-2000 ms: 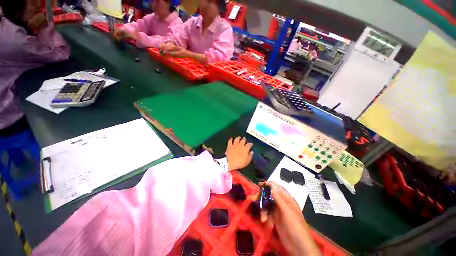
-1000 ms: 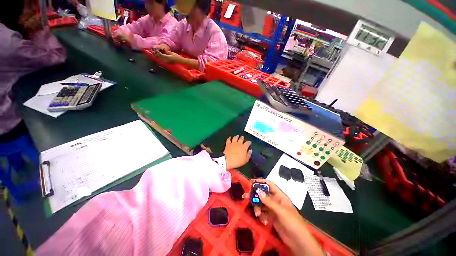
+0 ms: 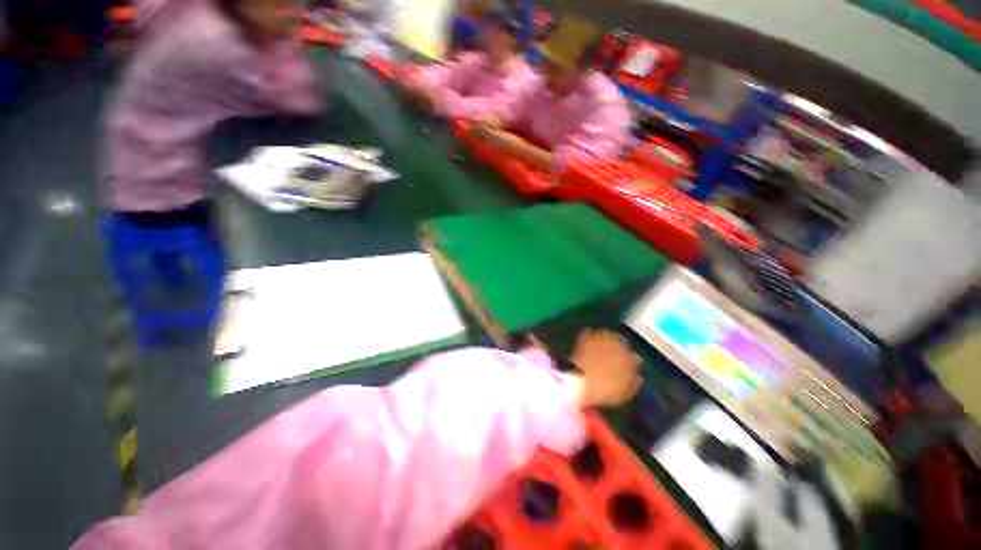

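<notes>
The frame is blurred. My left hand (image 3: 608,367) rests at the far edge of the red compartment tray (image 3: 577,483), its pink sleeve crossing the lower middle. Its fingers are too blurred to tell how they lie. Several dark watch bodies sit in the tray's pockets, one of them (image 3: 539,500) near the sleeve. My right hand is not in view. The bench tester (image 3: 742,371) with its lit blue and purple screen stands right of my left hand.
A green board (image 3: 543,263) lies beyond my sleeve, with a clipboard sheet (image 3: 339,317) to its left. A calculator on papers (image 3: 312,177) lies farther back. White paper with dark pieces (image 3: 710,467) lies right of the tray. People in pink sit across and at left.
The view has swung left, so the scene sits farther right and is blurred. My right hand and the lit watch it held have left the picture.
</notes>
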